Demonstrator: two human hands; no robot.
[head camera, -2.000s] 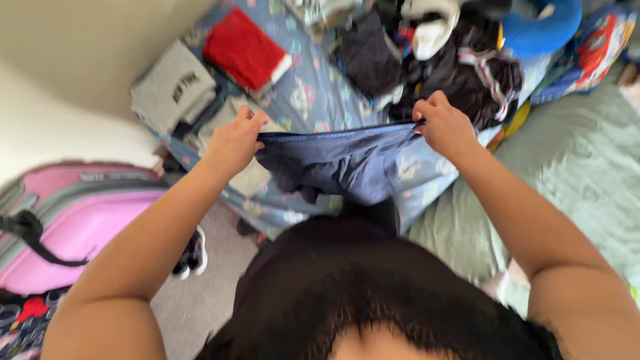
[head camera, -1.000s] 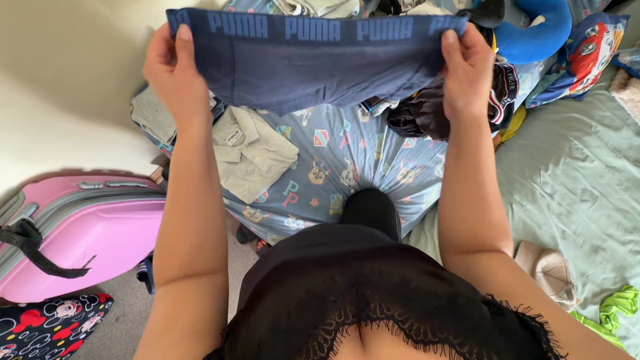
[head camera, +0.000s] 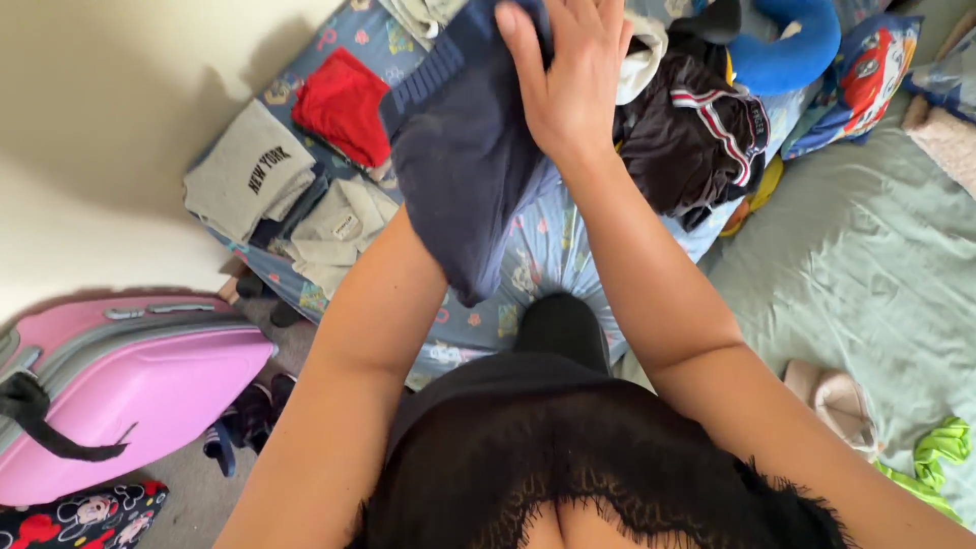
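A pair of navy Puma boxer briefs (head camera: 465, 152), partly folded over, hangs in front of me above the bed. My right hand (head camera: 572, 76) lies against its right side, fingers spread and thumb over the cloth near the waistband. The garment covers my left hand; only that forearm shows below it. Behind the briefs, on the patterned sheet, lie a folded red cloth garment (head camera: 343, 107), a grey folded garment with lettering (head camera: 255, 171) and a beige collared shirt (head camera: 343, 229). Dark underwear with a striped waistband (head camera: 701, 137) lies heaped to the right.
A blue neck pillow (head camera: 789, 46) and a printed cushion (head camera: 858, 84) lie at the upper right. A green-sheeted bed (head camera: 846, 252) adjoins on the right, with a bright green cloth (head camera: 942, 450) on it. A pink suitcase (head camera: 145, 381) and shoes (head camera: 255, 412) are on the left floor.
One second ago both hands held the briefs stretched out by the waistband. Now the hands are closer together and the garment is doubled over, its waistband slanting.
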